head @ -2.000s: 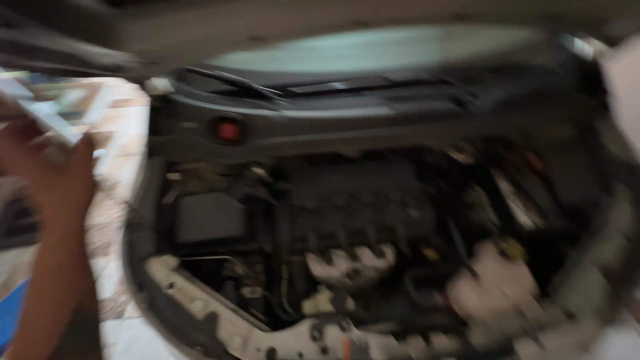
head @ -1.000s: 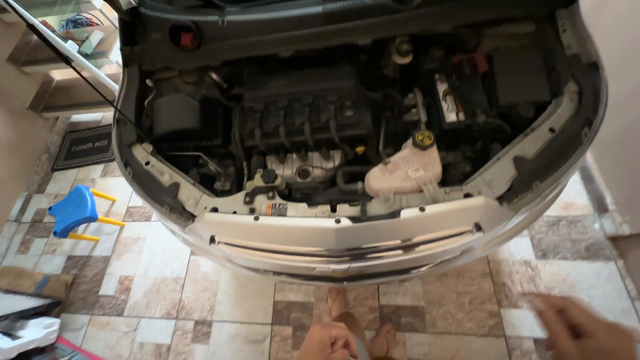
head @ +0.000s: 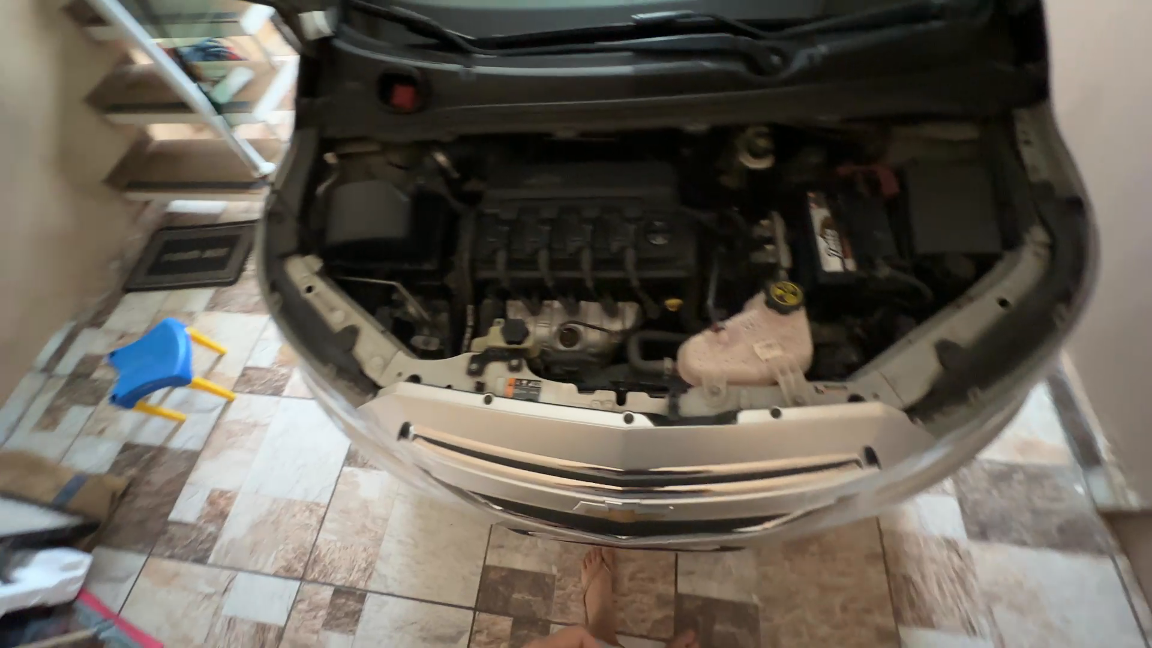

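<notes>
A sliver of skin at the bottom edge, apparently my left hand [head: 565, 639], shows below the car's front grille [head: 630, 477]; its fingers and anything in them are hidden. My right hand is out of view. Beyond the grille lies the exposed engine bay, with a black engine cover [head: 580, 229] in the middle and a yellow dipstick handle [head: 673, 304] at its front right. A pinkish coolant reservoir [head: 751, 346] with a black and yellow cap [head: 785, 295] sits at the front right. Behind it is the car battery [head: 850, 234], and a black air filter box [head: 369, 216] stands at the left.
A blue plastic stool [head: 153, 360] with yellow legs stands on the tiled floor left of the car. Behind it are a dark doormat [head: 191, 256] and steps [head: 193, 168]. Assorted items, including a brown cloth [head: 58, 486], lie at lower left. A bare foot [head: 598, 580] is below the bumper.
My right hand, at the lower right one second ago, has left the view. The hand near the bottom middle has moved down, mostly out of frame. The view has shifted from two seconds ago.
</notes>
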